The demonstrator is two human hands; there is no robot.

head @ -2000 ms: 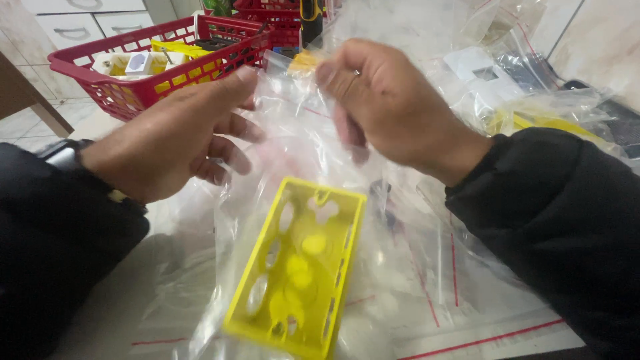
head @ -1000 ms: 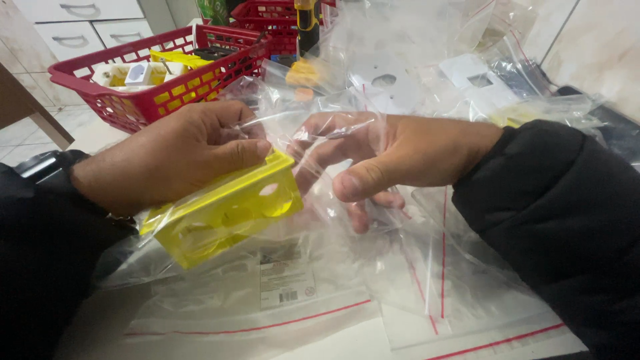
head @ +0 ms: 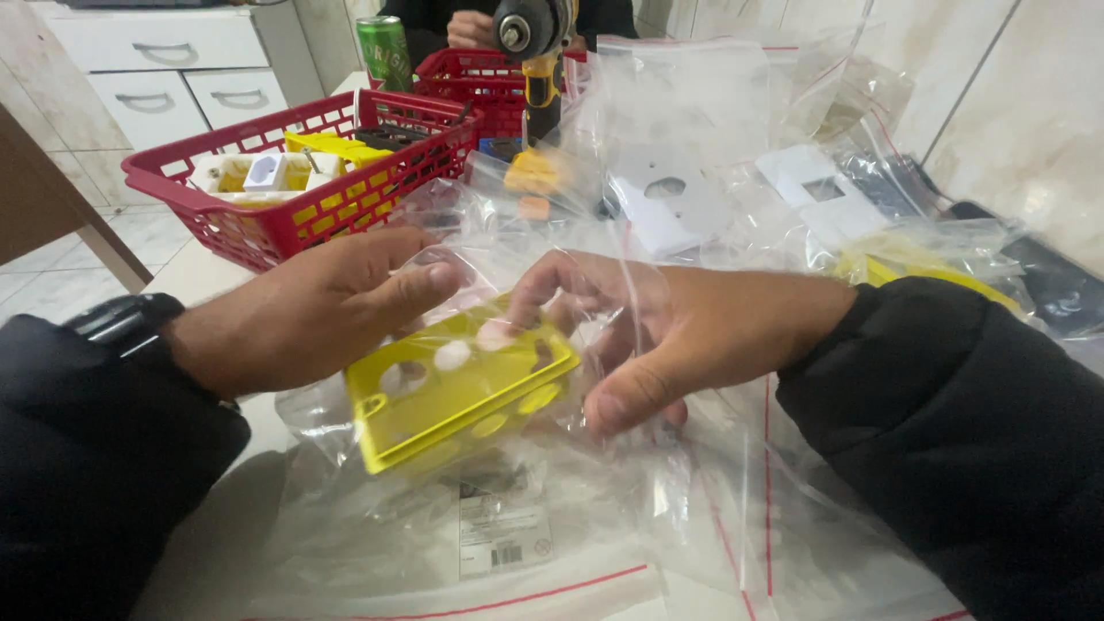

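A yellow plastic electrical box [head: 457,388] lies tilted inside a clear zip bag [head: 638,302], between my hands. My left hand [head: 345,302] holds the bag's film at the box's upper left edge, its thumb on top. My right hand [head: 664,336] is at the box's right end, fingers curled inside or behind the film; whether they grip the box is unclear. Under them lie more clear zip bags with red seal lines, one holding a printed label [head: 504,526]. Behind the hands, a white plate with a round opening [head: 664,194] and a white plate with a square opening [head: 824,194] lie among bags.
A red plastic basket [head: 302,207] at the left holds yellow boxes and white socket modules. Behind stand a green can [head: 385,53], a second red basket [head: 483,78] and a power drill [head: 541,69]. Another person's hand [head: 470,30] is at the far side. Bagged yellow parts [head: 931,267] lie right.
Two seconds ago the yellow box lay below my raised hands, on or in the bags. Now it is between my hands inside the clear bag, and its open side has turned upward since a second ago.
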